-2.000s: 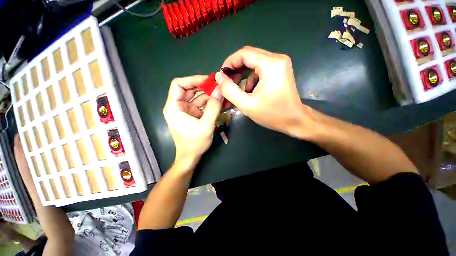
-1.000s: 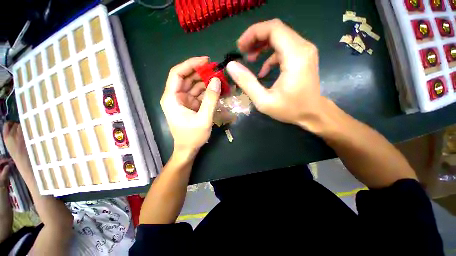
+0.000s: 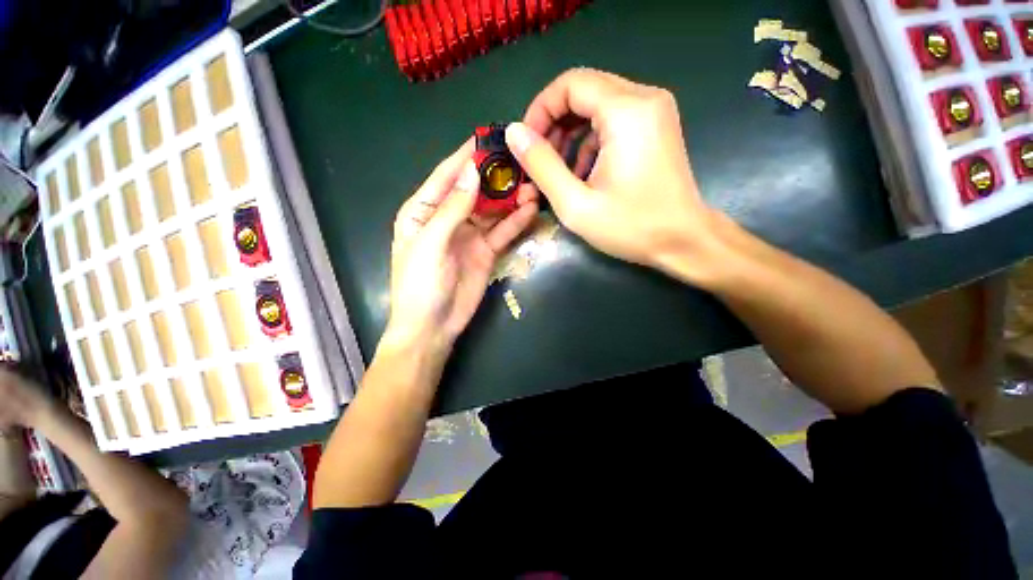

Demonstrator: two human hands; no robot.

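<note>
A red and black unit (image 3: 500, 176) with a round gold centre faces up between my hands, above the dark green bench. My left hand (image 3: 440, 244) holds it from the left and below. My right hand (image 3: 617, 170) touches its black top end with thumb and fingers. A pile of small cream pieces (image 3: 523, 258) lies below my hands, partly hidden by them, with one loose piece nearer the bench edge. A row of red housings (image 3: 470, 32) stands at the top. The foam tray (image 3: 297, 244) at left has three units in its right-hand column.
A full foam tray (image 3: 903, 125) stands at the right on a stack. A small cluster of cream and dark pieces (image 3: 793, 68) lies left of it. Another person's arm (image 3: 102, 476) is at the lower left. A brown carton (image 3: 946, 351) is below the bench at right.
The unit has turned so its gold centre faces up. The right hand has come back in against the black end, and the left fingers have shifted around the unit. The neighbour's arm has moved.
</note>
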